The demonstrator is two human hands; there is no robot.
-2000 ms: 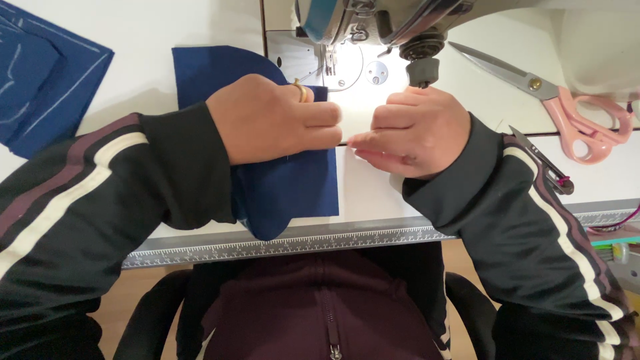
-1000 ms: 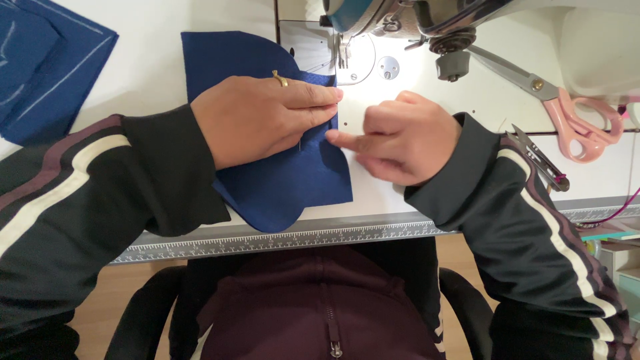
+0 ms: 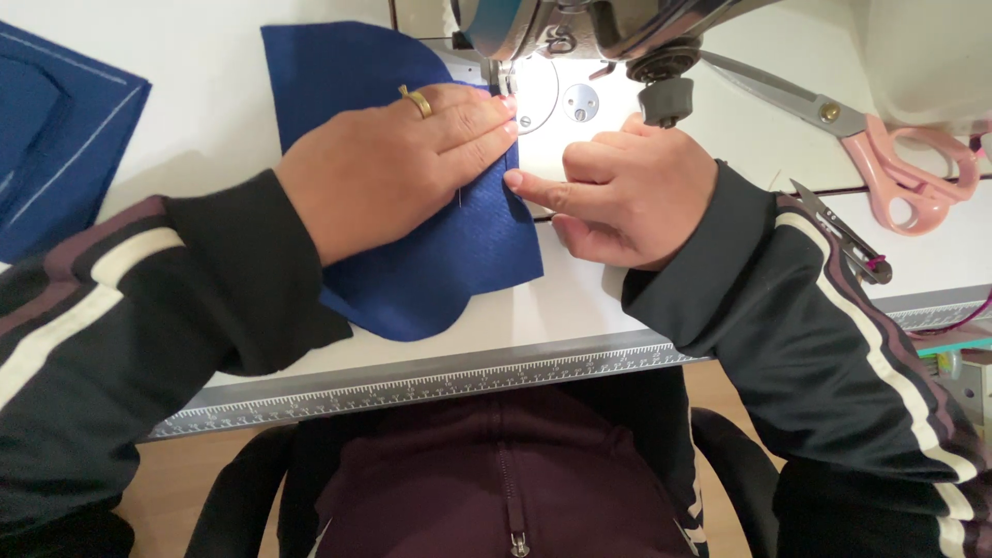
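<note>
A piece of blue fabric (image 3: 418, 298) with curved edges lies on the sewing machine's bed, its right edge by the presser foot (image 3: 505, 77). My left hand (image 3: 395, 159) rests flat on the fabric, fingers together, fingertips just below the foot. With its index fingertip, my right hand (image 3: 628, 194) touches the fabric's right edge; its other fingers are curled and hold nothing. The sewing machine's head (image 3: 573, 27) hangs over the lit needle plate. Whether the needle is in the fabric, I cannot tell.
Pink-handled fabric shears (image 3: 876, 155) lie at the right, with thread snips (image 3: 845, 236) near my right sleeve. More blue fabric with white chalk lines (image 3: 70, 139) lies at the far left. A ruler strip (image 3: 434, 387) runs along the table's front edge.
My right hand was close beside the left fingertips two seconds ago; its index finger now points onto the fabric edge lower down. The left hand lies flatter on the fabric than before.
</note>
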